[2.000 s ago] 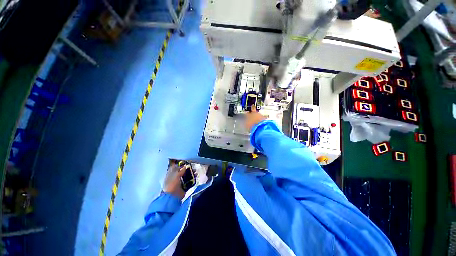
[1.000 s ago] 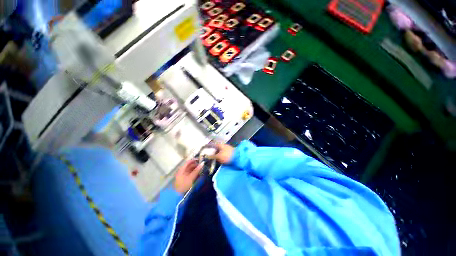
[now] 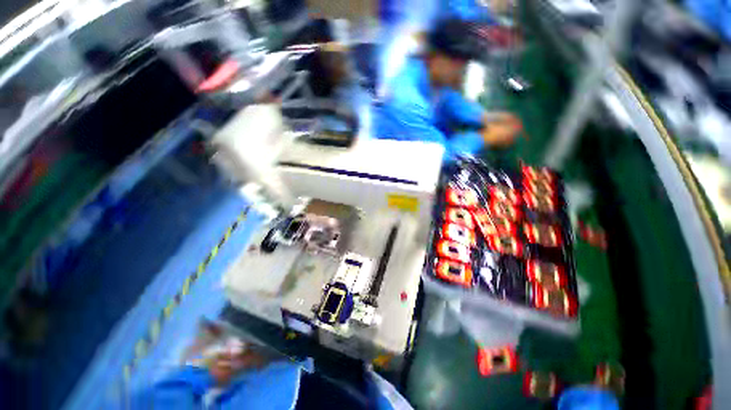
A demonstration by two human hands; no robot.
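Note:
My left hand (image 3: 223, 354) is at the lower left, in front of the machine, strongly blurred. Something pale shows at its fingers, but I cannot tell whether it is held. My right hand is out of view; only a blue sleeve (image 3: 589, 399) shows at the bottom right edge. A dark device housing with a pale frame (image 3: 333, 304) sits in the white fixture (image 3: 353, 270) on the machine's right slide. The left station (image 3: 282, 234) is dark and blurred under the driver head; its contents are unclear.
The cream gantry (image 3: 361, 164) with its yellow label crosses behind the slides. Red-framed housings (image 3: 455, 271) fill black trays at the right, over crumpled plastic film (image 3: 481, 316). Loose red-framed housings (image 3: 498, 360) lie on the green mat. A person in blue (image 3: 409, 104) is behind the machine.
The view has swung, bringing the red-framed housings lower and closer. My hands, together before, are now apart: left at the lower left, right beyond the bottom edge. The large black blister tray has left view.

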